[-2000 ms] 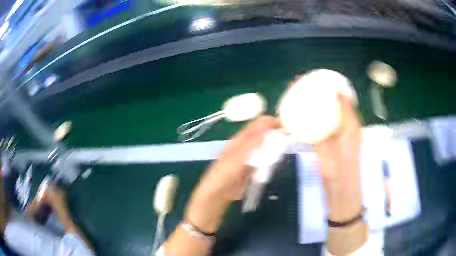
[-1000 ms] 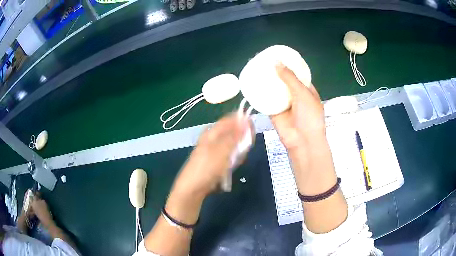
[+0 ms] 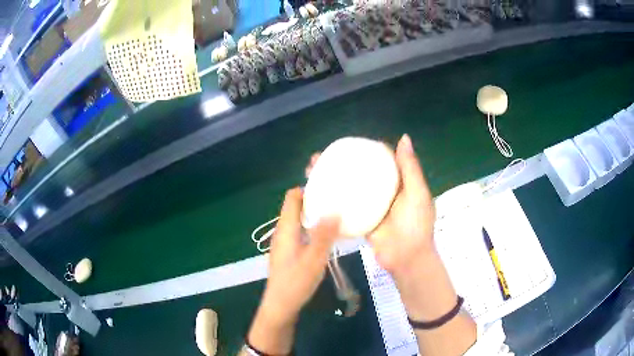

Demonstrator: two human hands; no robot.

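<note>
A cream-white rounded device (image 3: 353, 182) is held up above the belt rail, its broad face towards me and overexposed. My left hand (image 3: 295, 250) grips its left and lower edge, with the thumb on its face. My right hand (image 3: 409, 215) holds its right side, fingers pointing up. The cord hangs below, blurred. I cannot tell if the cloth is still in my left hand. A cord loop (image 3: 264, 234) lies on the belt at left; its device is hidden behind my hands.
Green conveyor belt (image 3: 208, 181) with devices at far right (image 3: 492, 101) and far left (image 3: 83, 270). Another device (image 3: 206, 332) lies on the near bench. A record sheet (image 3: 459, 264) with a pen (image 3: 496, 263), a white inner tray (image 3: 574, 170), belt rail (image 3: 188, 285), parts tray (image 3: 417, 45), yellow perforated sheet (image 3: 153, 59).
The view has shifted, showing the far shelf and yellow sheet. My left hand has moved from the cord onto the device, so both hands now hold it. It sits lower in view.
</note>
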